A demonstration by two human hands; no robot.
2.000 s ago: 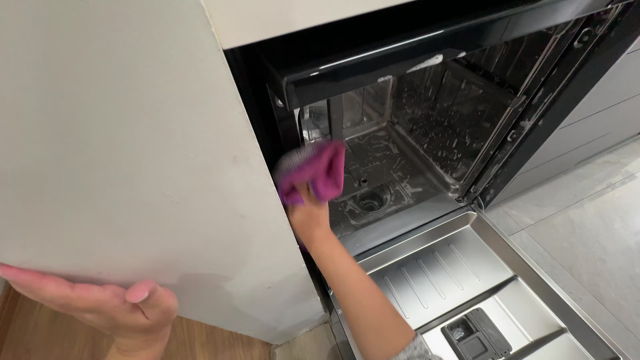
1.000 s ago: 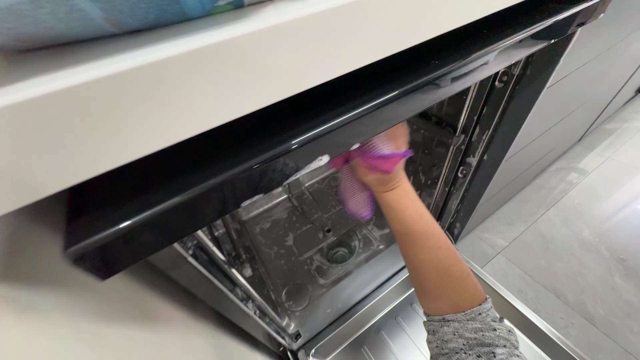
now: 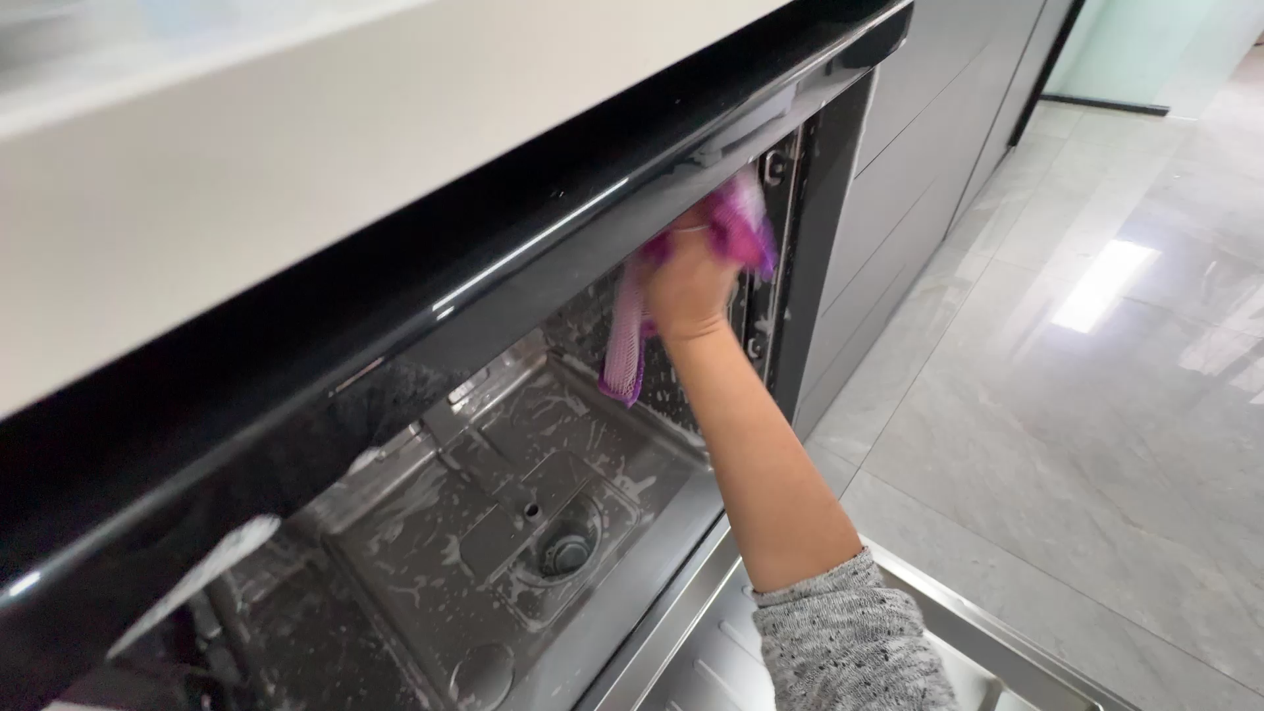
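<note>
My right hand grips a pink and purple mesh cloth at the upper right inside of a dishwasher, close to its side frame. One end of the cloth hangs below the fingers, which are blurred and partly hidden. White suds streak the dishwasher tub floor, where a round sump opening shows. The dishwasher's black top edge runs across the view above the hand. My left hand is out of sight.
The lowered dishwasher door lies beneath my right forearm. A white countertop borders the upper left. Grey cabinet fronts stand to the right, beside a grey tiled floor.
My right hand has moved with the cloth from the left side of the dishwasher opening to its right side. My left hand has left the view. The view has shifted strongly.
</note>
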